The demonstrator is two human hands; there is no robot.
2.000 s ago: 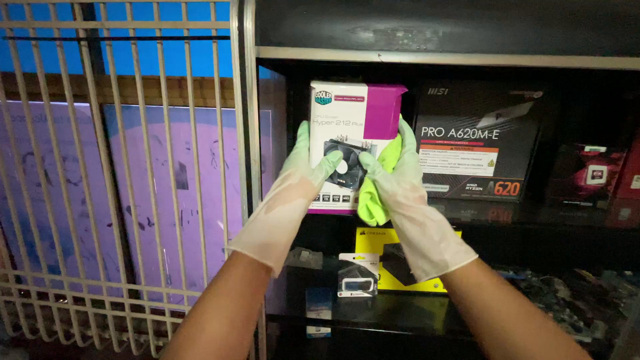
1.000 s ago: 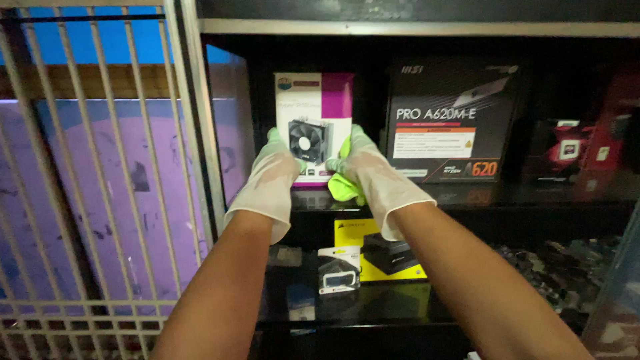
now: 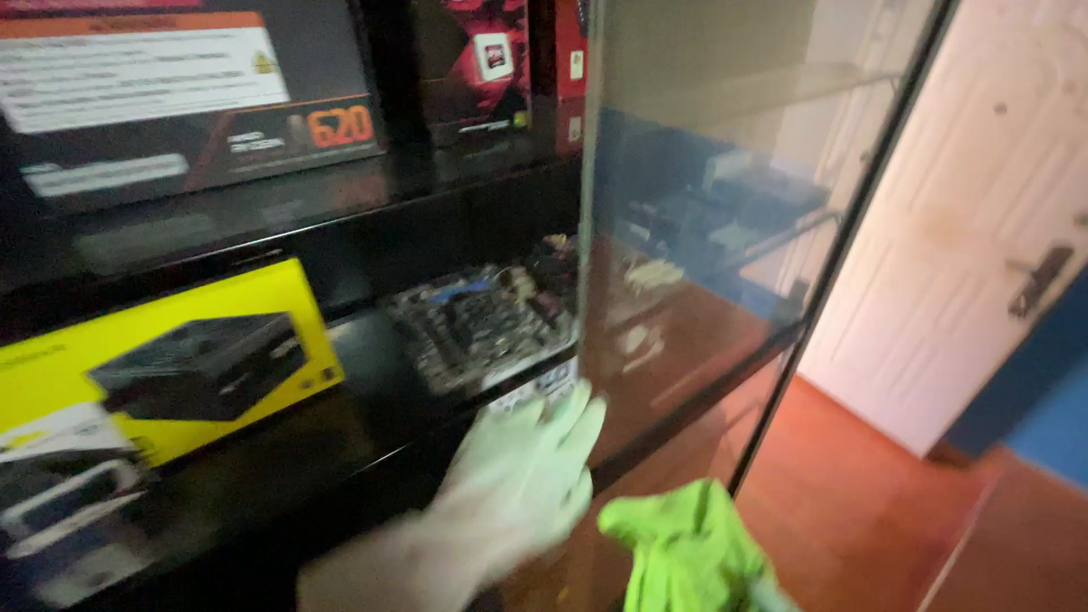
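My left hand (image 3: 527,476), in a pale glove, reaches toward the front edge of the lower shelf, just below a bare motherboard (image 3: 489,319) lying on it. Its fingers are extended near a white box (image 3: 535,387) under the board; whether they touch it is too blurred to tell. A bright green cloth (image 3: 693,544) is at the bottom right, with a small part of my right hand (image 3: 769,592) behind it. The cloth hides most of that hand's grip. The Cooler Master cooler box is out of view.
A yellow power supply box (image 3: 314,340) and a clear-fronted package (image 3: 72,493) stand on the lower shelf. Above are a motherboard box (image 3: 195,93) and a red processor box (image 3: 497,59). A glass door (image 3: 697,212) stands at the right; beyond is a white door (image 3: 943,212).
Both hands have left the cooler box, which they were touching on the upper shelf. My left hand is now by the lower shelf, and the green cloth is lower right. The view has swung right and down.
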